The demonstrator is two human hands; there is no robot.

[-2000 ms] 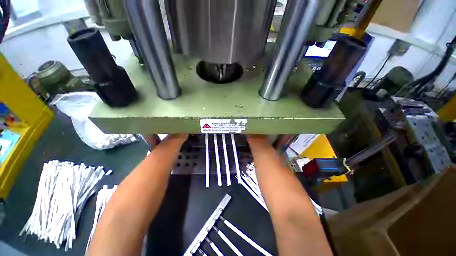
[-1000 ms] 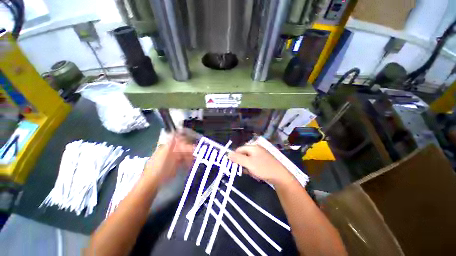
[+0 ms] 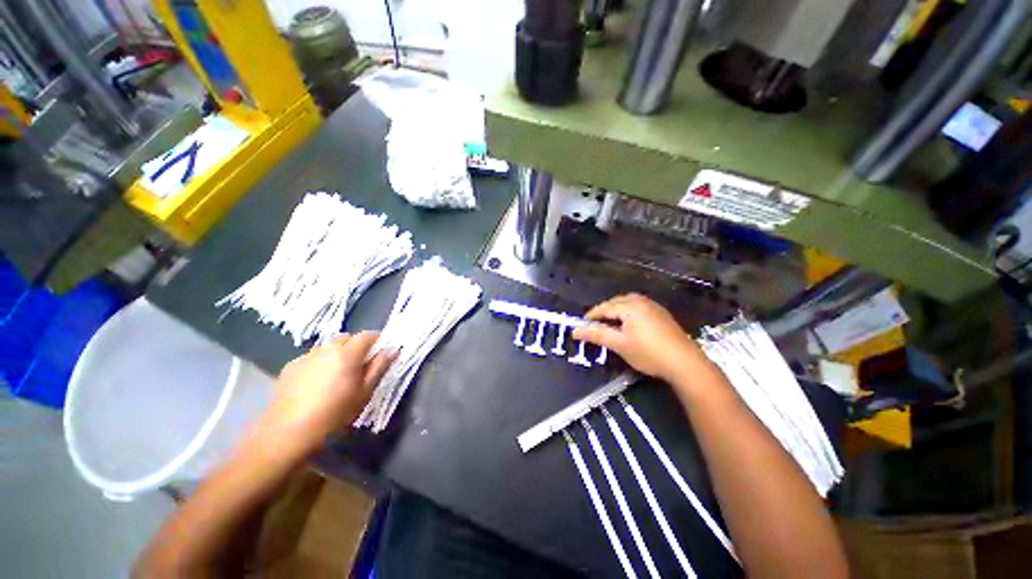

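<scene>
My right hand (image 3: 636,334) pinches the right part of a white branched runner (image 3: 541,322) above the dark worktable; no long cables hang from it. My left hand (image 3: 328,379) is at the lower left side of the smaller white cable bundle (image 3: 428,311), fingertips touching it; whether it grips any cables is unclear. A silver loading bar (image 3: 566,416) lies slanted in front of my right hand, with several white cables (image 3: 617,486) running from it towards me. Part of the bar is hidden near my right wrist.
A larger white cable bundle (image 3: 323,266) lies at left, a bag of white pieces (image 3: 432,153) behind it. An unmolded cable stack (image 3: 775,396) lies right of my right arm. The green platen (image 3: 724,170) is raised over the lower mould (image 3: 662,238). A white tub (image 3: 147,390) stands lower left.
The view has swung left. My hands went from under the platen to the runner with cables, then apart: my left to the small bundle, my right holding the runner, now free of long cables.
</scene>
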